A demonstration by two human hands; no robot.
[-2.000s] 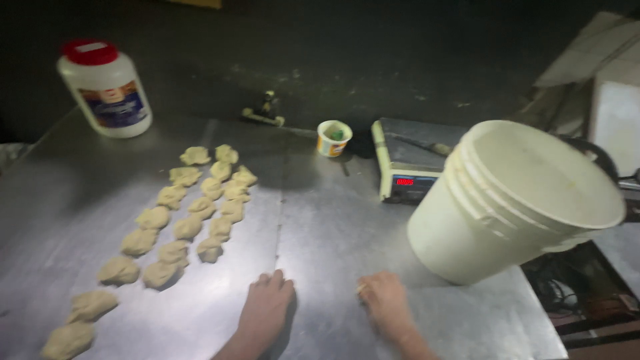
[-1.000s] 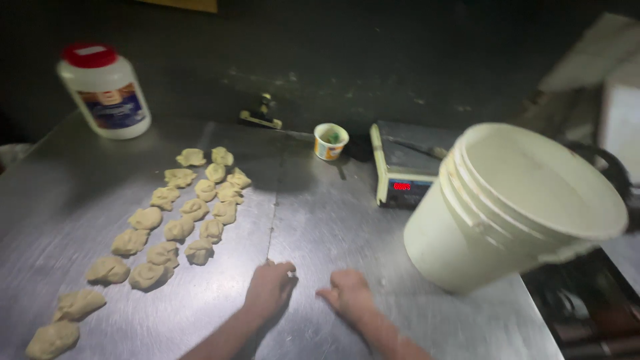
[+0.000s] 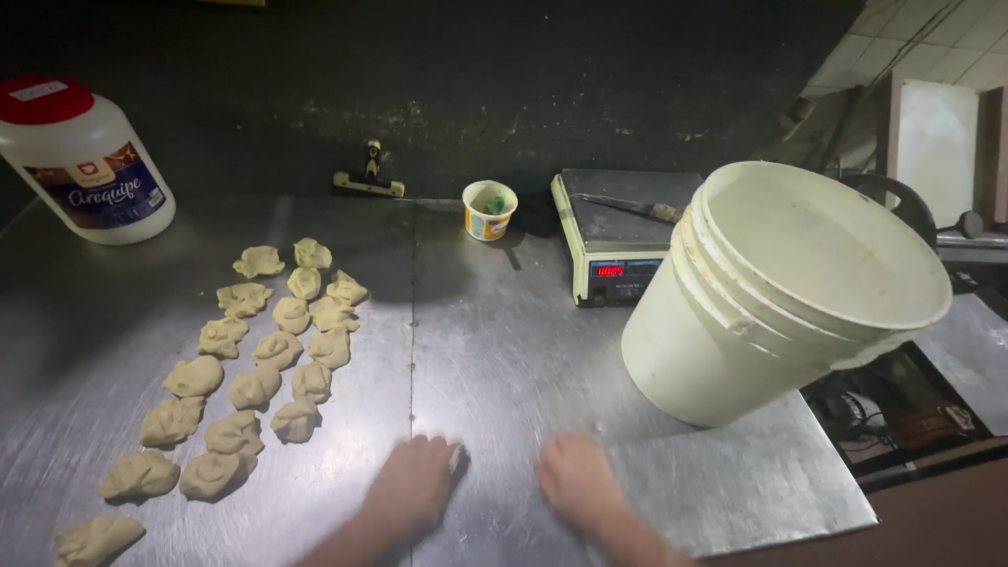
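Observation:
My left hand (image 3: 416,482) rests low over the metal table, its fingers curled, with a small pale bit by the thumb side that is too blurred to name. To its right, my right hand (image 3: 579,479) is a loose, blurred fist; whether something is inside it is hidden. Left of both hands lie several dough pieces (image 3: 295,421) in uneven rows on the steel tabletop (image 3: 488,354). A large white plastic bucket (image 3: 709,354) stands right of my right hand.
A digital scale (image 3: 587,236) carries a knife (image 3: 622,206) behind the bucket. A small tub (image 3: 488,223) with something green inside stands left of it. A red-lidded plastic jar (image 3: 102,177) is at the back left, and a clamp-like fitting (image 3: 368,183) sits at the table's rear edge.
Both hands stay low at the front of the table, with small shifts in position. The dough pieces, bucket and scale have not plainly moved.

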